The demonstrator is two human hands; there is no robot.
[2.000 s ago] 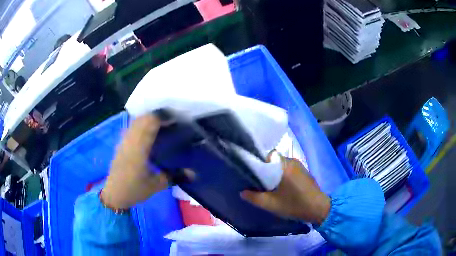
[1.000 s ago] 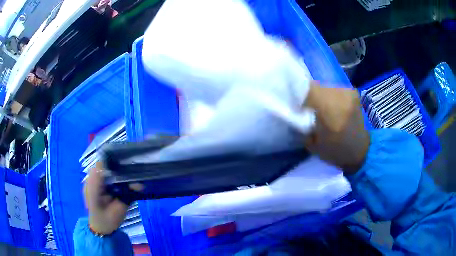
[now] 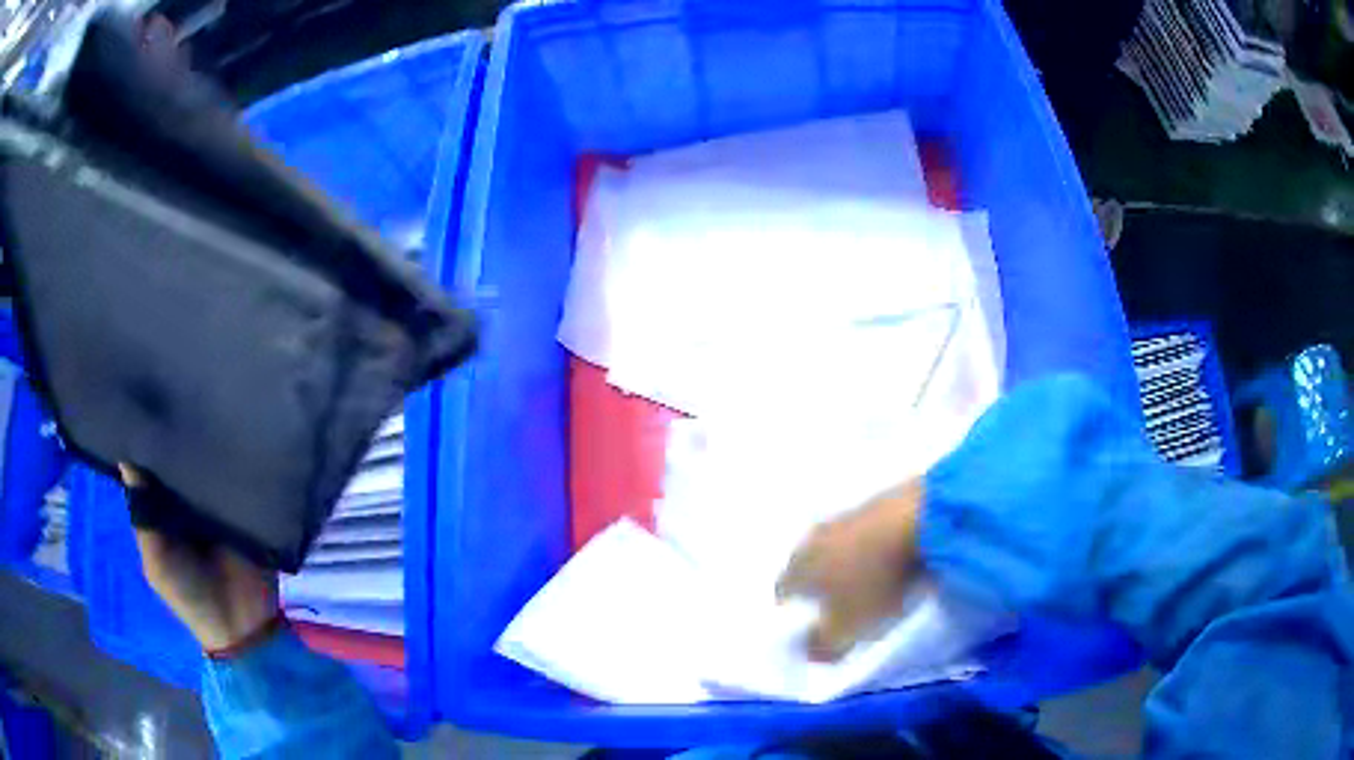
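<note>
My left hand (image 3: 208,582) is shut on the lower edge of a large black tray (image 3: 178,319), held tilted at the left above the bins; its fingers are mostly hidden behind the tray. My right hand (image 3: 858,572) is down in the large blue bin (image 3: 463,446), on white sheets (image 3: 772,327) that lie loosely over a red liner board (image 3: 612,446). The right hand is slightly blurred, and whether its fingers grip a sheet cannot be told.
A second blue bin (image 3: 420,490) on the left holds a row of white-edged flat units (image 3: 364,535). A smaller blue tote with white-edged units (image 3: 1173,398) stands at the right. A tablet stack (image 3: 1188,67) is at the upper right.
The black tray has moved left and up, now in my left hand alone. My right hand has left the tray and gone down into the bin, where the white sheets now lie.
</note>
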